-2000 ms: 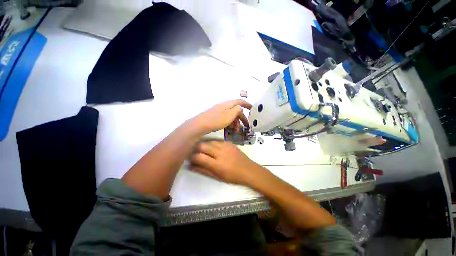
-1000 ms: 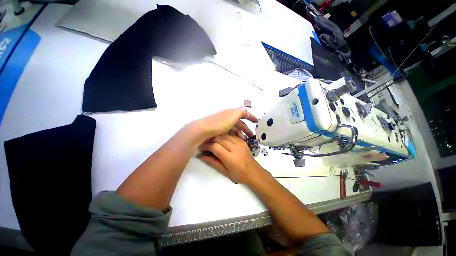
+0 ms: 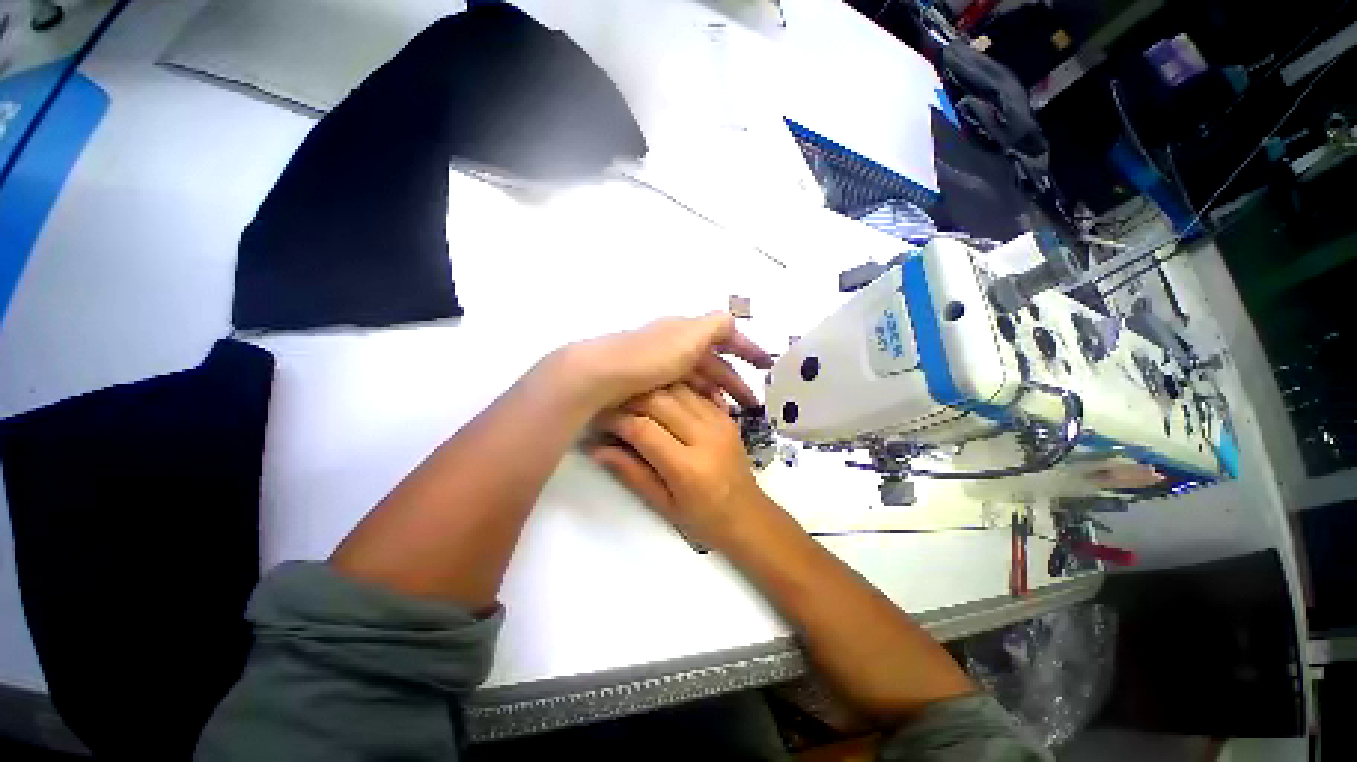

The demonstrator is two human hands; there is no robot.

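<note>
The white sewing machine head (image 3: 878, 357) with a blue stripe lies right of centre, its needle end facing my hands. My left hand (image 3: 655, 362) reaches to the needle area, fingers bent around small metal parts (image 3: 759, 436) below the head. My right hand (image 3: 685, 459) is just below it, fingers curled and overlapping the left hand. The fingertips are partly hidden, so I cannot tell whether either hand holds something. The presser foot and needle are not clearly visible.
A curved black fabric panel (image 3: 357, 194) and a blockier one (image 3: 142, 536) lie at left. A red-handled tool (image 3: 1019, 555) lies at the table's right end. A measuring scale (image 3: 625, 694) runs along the front edge. A clear plastic bag (image 3: 1064, 663) is at lower right.
My right hand has moved from apart, lower left, up to the needle area against my left hand. Since one second ago both hands have barely moved. The view has shifted slightly.
</note>
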